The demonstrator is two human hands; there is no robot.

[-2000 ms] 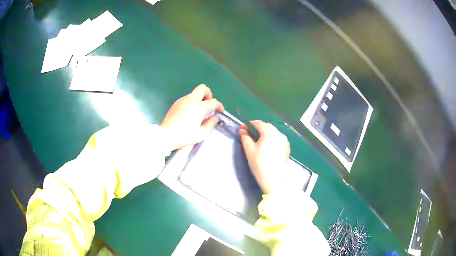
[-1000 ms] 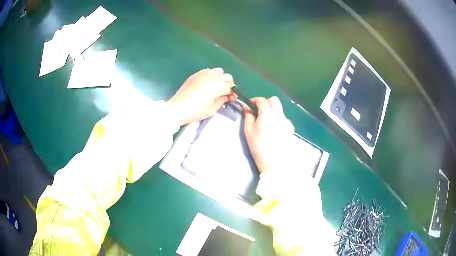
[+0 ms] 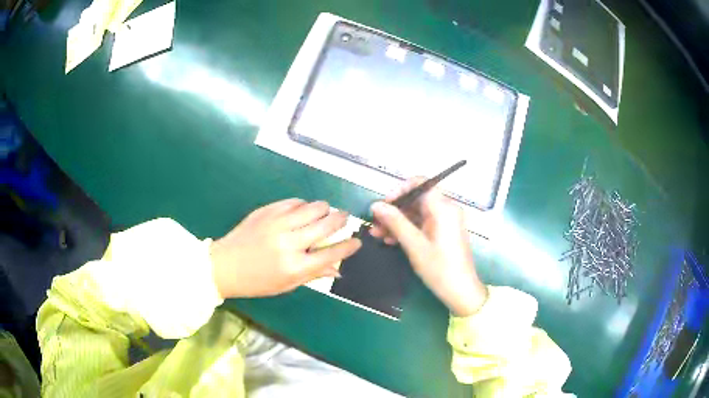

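Note:
My right hand (image 3: 431, 241) holds dark tweezers (image 3: 430, 185), their free end pointing up and right over the cover's lower edge. My left hand (image 3: 284, 247) lies palm down with fingers apart over the left part of the white card with the black rectangle (image 3: 375, 272). The fingertips of both hands are close together above this card; no small piece can be made out there. The tablet-sized cover (image 3: 404, 109) lies on its white backing sheet (image 3: 281, 116), bright with glare, with white patches along its top edge and round holes at its upper left corner. No hand touches it.
Cream and white loose cards (image 3: 144, 36) lie at the upper left. Another cover (image 3: 585, 47) on a backing sheet is at the upper right. A heap of thin silvery parts (image 3: 600, 241) lies at right, beside a blue tray (image 3: 661, 342) with more slivers at the edge.
Both hands have left the cover's top edge and moved down to the card near my body. The cover is now uncovered. The view has shifted, so the bench things appear higher.

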